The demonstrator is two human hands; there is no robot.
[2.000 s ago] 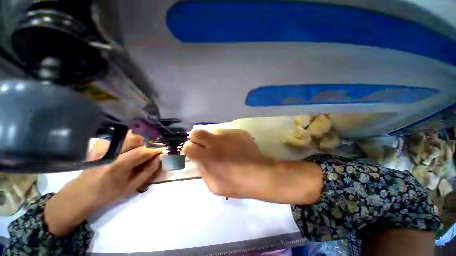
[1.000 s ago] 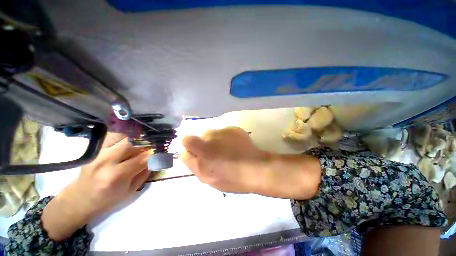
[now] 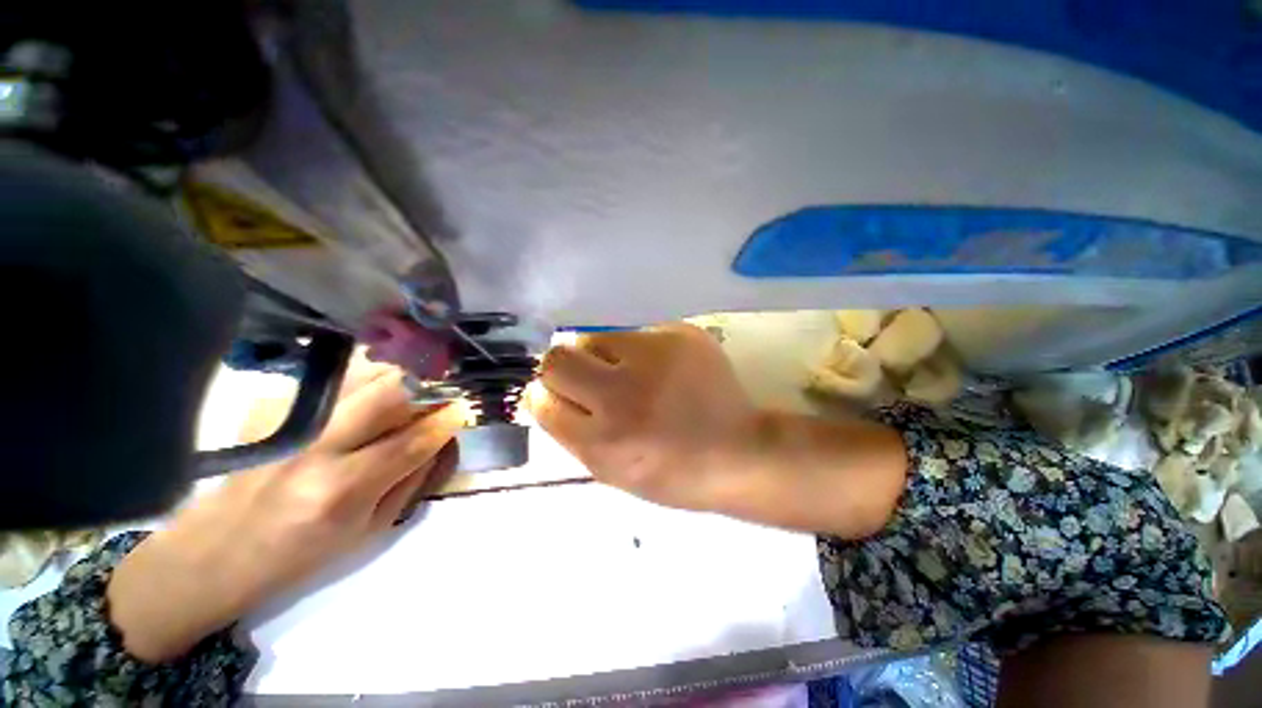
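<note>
My left hand [image 3: 325, 477] lies left of the needle area, its fingertips close together at the grey round part [image 3: 491, 447]. My right hand [image 3: 651, 422] lies just right of the needle area, with fingers bent and fingertips at the dark coiled spring [image 3: 494, 387]. The presser foot and needle are hidden behind the spring and grey part. Any cloth between the fingertips is too hidden and overlit to tell. A pink-purple part [image 3: 404, 343] sits above the left fingertips.
The large white-grey machine head [image 3: 623, 166] with blue stripes fills the top. Puffy tan sewn pieces [image 3: 893, 353] lie right under the arm. Beige cloth heaps lie at far right [image 3: 1204, 443] and far left [image 3: 35, 553]. A ruler tape [image 3: 623, 681] runs along the front edge.
The view has shifted, so the machine head and needle area appear a little further right than a second ago. Both hands stay at the needle area; the right fingers are bent slightly differently.
</note>
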